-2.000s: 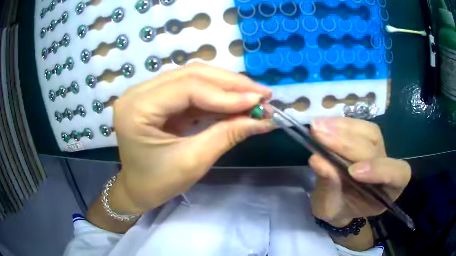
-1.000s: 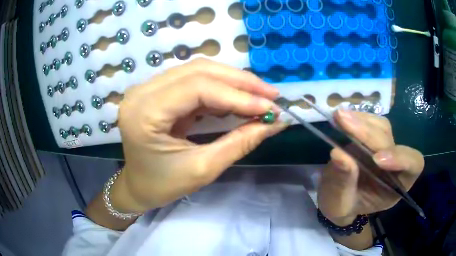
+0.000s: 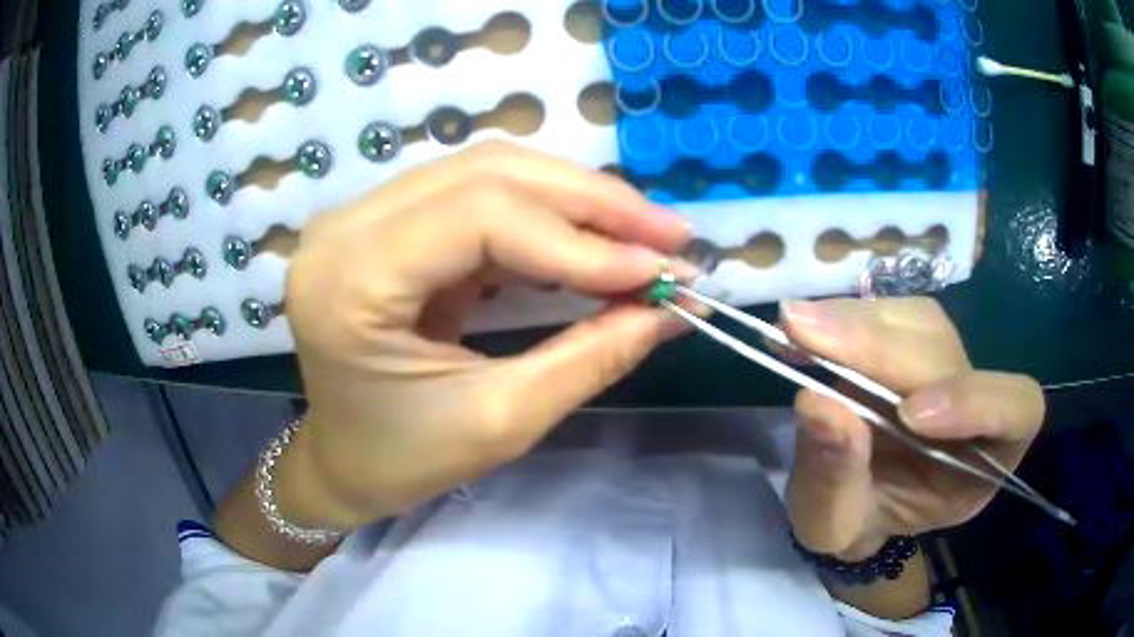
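Observation:
My left hand (image 3: 435, 336) pinches a small round part (image 3: 660, 289) with a green centre between thumb and fingertips, held above the front edge of the white holding tray (image 3: 535, 193). My right hand (image 3: 914, 429) holds silver tweezers (image 3: 846, 392). Their tips are at the green part, with a narrow gap between the prongs; whether they grip anything cannot be told. Rows of metal-rimmed parts sit in the tray's brown cutouts at the left. My left hand hides some front cutouts.
A blue ring sheet (image 3: 796, 106) lies on the tray's right side. A clear crumpled piece (image 3: 905, 273) lies at its lower right corner. Right of it are a cotton swab (image 3: 1022, 71), a black-handled tool (image 3: 1086, 125) and a green bottle (image 3: 1117, 156). Stacked trays (image 3: 44, 361) stand left.
The tweezers, apart from the part one second ago, have moved left and now have their tips at it. My left hand has shifted only slightly and keeps the part.

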